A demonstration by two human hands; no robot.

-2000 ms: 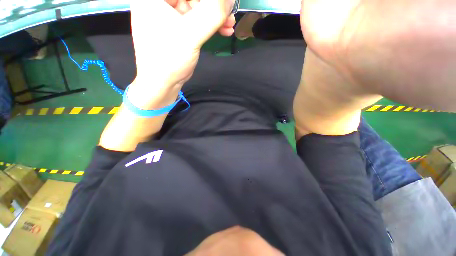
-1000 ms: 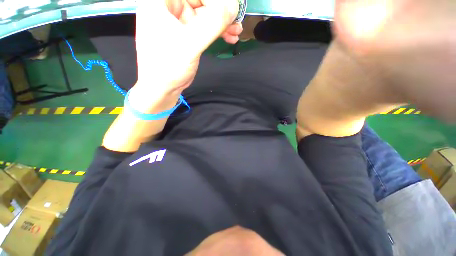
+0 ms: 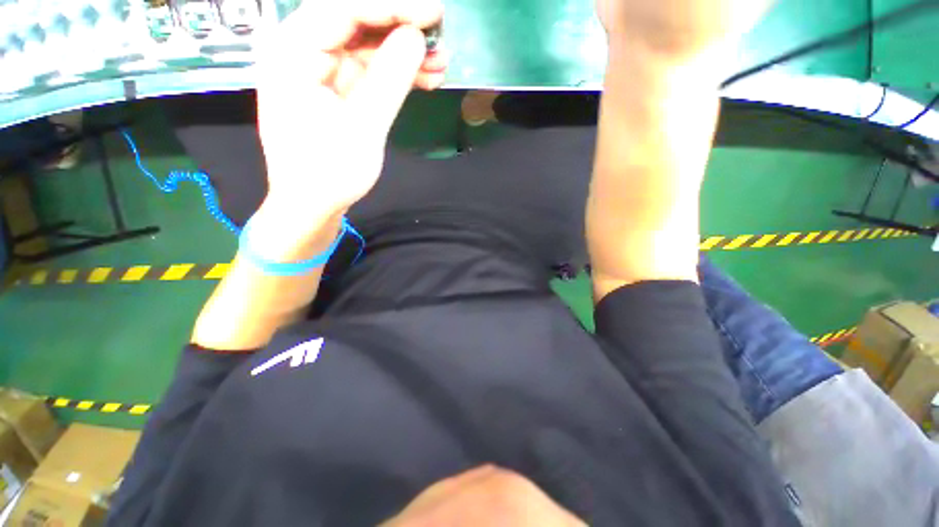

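My left hand [image 3: 335, 98] is bare and raised at the bench's front edge, with a blue wrist strap [image 3: 293, 262] and coiled cord. Its thumb and fingers pinch a tiny dark, silvery unit [image 3: 431, 41], mostly hidden by the fingers. My right hand [image 3: 674, 21] is at the top edge, over the green mat [image 3: 525, 46]. It is overexposed and cut off by the picture's edge, so its fingers and anything in them are hidden. A whitish blister tray [image 3: 82, 51] lies at the top left, with a few units in its pockets.
The bench's pale front edge [image 3: 824, 98] curves across the top. A dark cord runs over the mat at the right. Below are green floor with yellow-black tape, cardboard boxes [image 3: 77, 473] at both sides, and a person's jeans-clad leg [image 3: 767, 340] at the right.
More of the bench top and tray now shows. My right hand has moved from the right towards the middle and away over the mat. My left hand still pinches the small unit.
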